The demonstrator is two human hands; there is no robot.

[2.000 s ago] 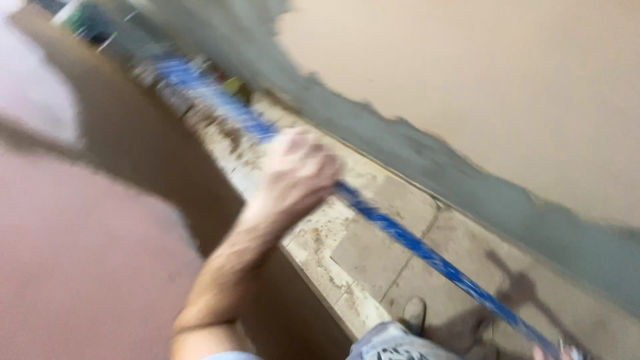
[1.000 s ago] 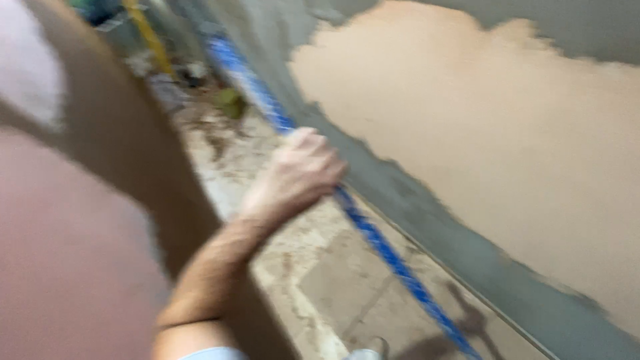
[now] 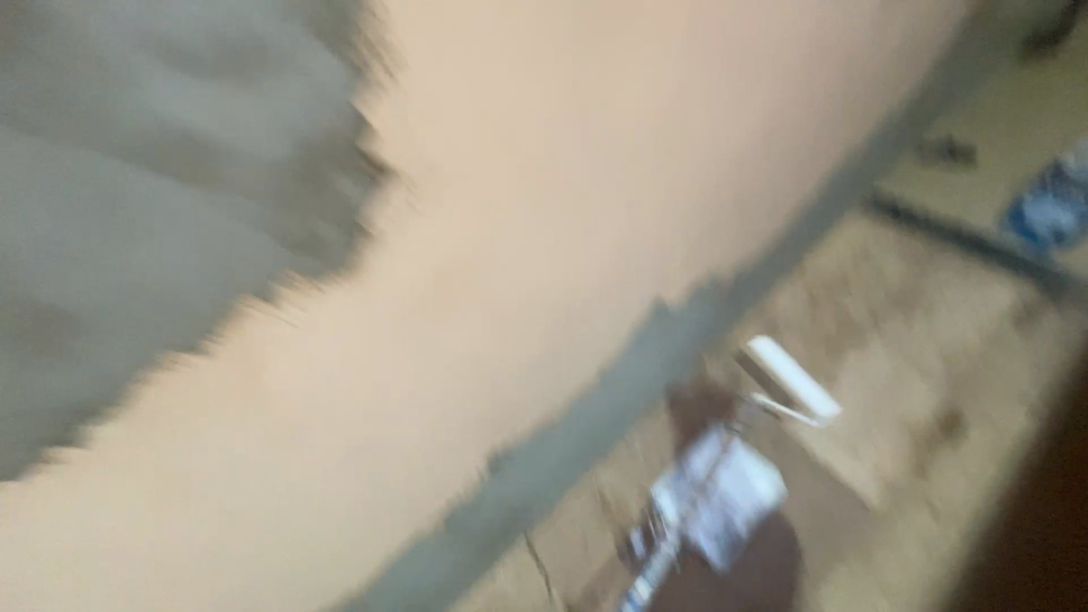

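Observation:
Neither of my hands shows in the head view now. A white paint roller [image 3: 792,380] on a wire frame lies or hangs over the floor at the lower right. Below its frame runs a pole [image 3: 650,578] with some blue on it, which leaves the view at the bottom edge; what holds it is hidden. A pale, whitish thing [image 3: 722,493], blurred, is beside the pole. The wall [image 3: 476,255] has a broad beige coat, with rough-edged grey areas at the upper left and along its foot.
Stained floor [image 3: 901,365] runs along the wall at the right. A blue and clear object [image 3: 1050,208], too blurred to name, stands at the right edge. A dark strip [image 3: 969,242] crosses the floor near it. A dark brown surface [image 3: 1028,518] fills the lower right corner.
The view has swung strongly. The hand that gripped the blue pole in both earlier frames is out of view, and the roller has come into sight.

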